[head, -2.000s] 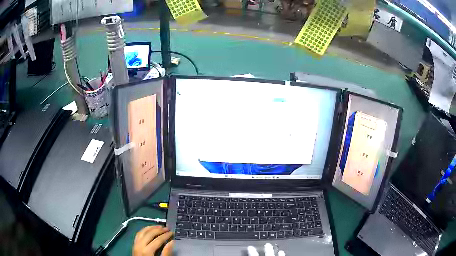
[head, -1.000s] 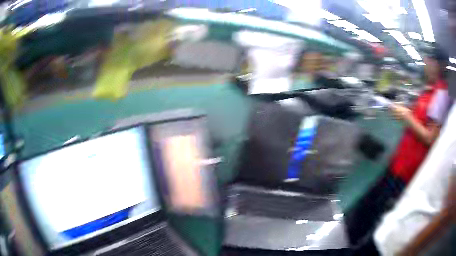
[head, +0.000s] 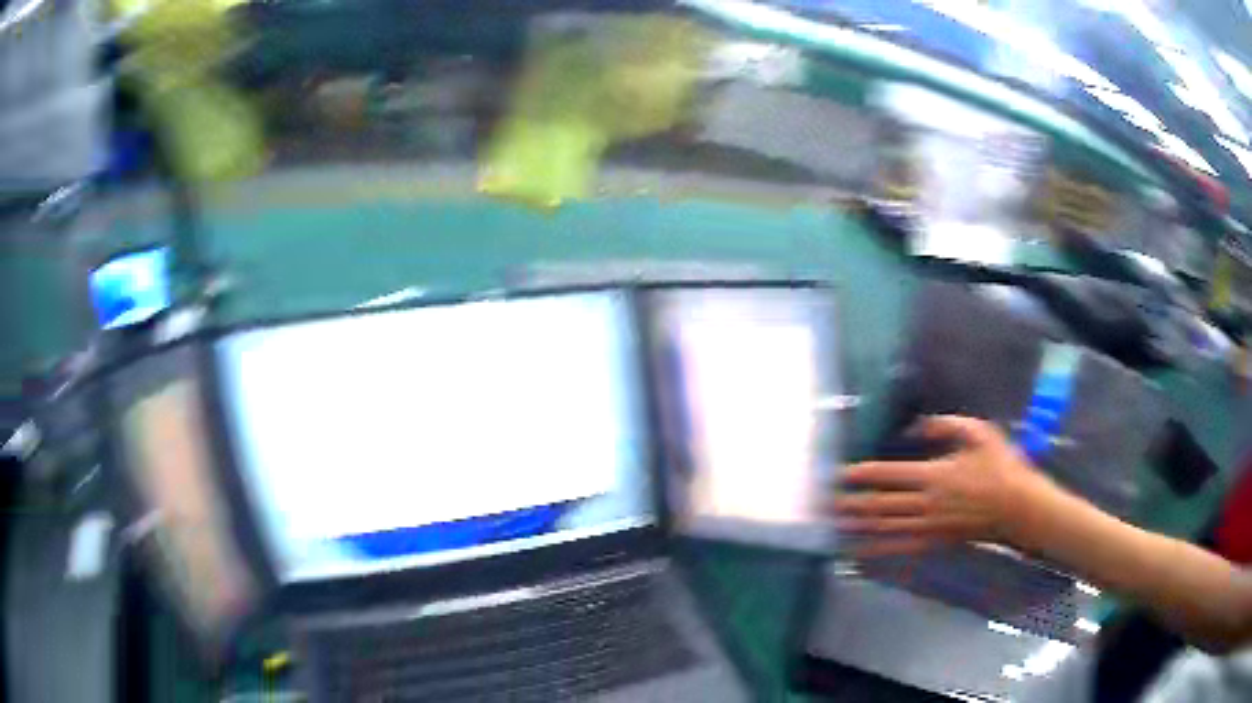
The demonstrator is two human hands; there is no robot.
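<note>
The triple-screen laptop is open in front of me, blurred by motion. Its wide centre screen (head: 439, 426) shows white with a blue strip low down. The right side screen (head: 752, 412) is folded out and bright. The left side screen (head: 186, 494) is folded out and darker. The keyboard (head: 508, 639) is cut off by the bottom edge. A bare hand (head: 947, 494) reaches in from the right, fingers spread at the right side screen's outer edge; contact is unclear. It appears to be another person's. Neither of my own hands is in view.
A second laptop (head: 961, 625) stands at the right, with a blue strip (head: 1049, 401) on its folded screens. Yellow perforated cards (head: 549, 144) hang overhead. A small blue screen (head: 131, 289) is at the left. Red clothing (head: 1240, 515) shows at the right edge.
My view has swung right, then partly back left. My hands have left the picture since two seconds ago. A bare hand now reaches in from the right. The right side screen looks whiter.
</note>
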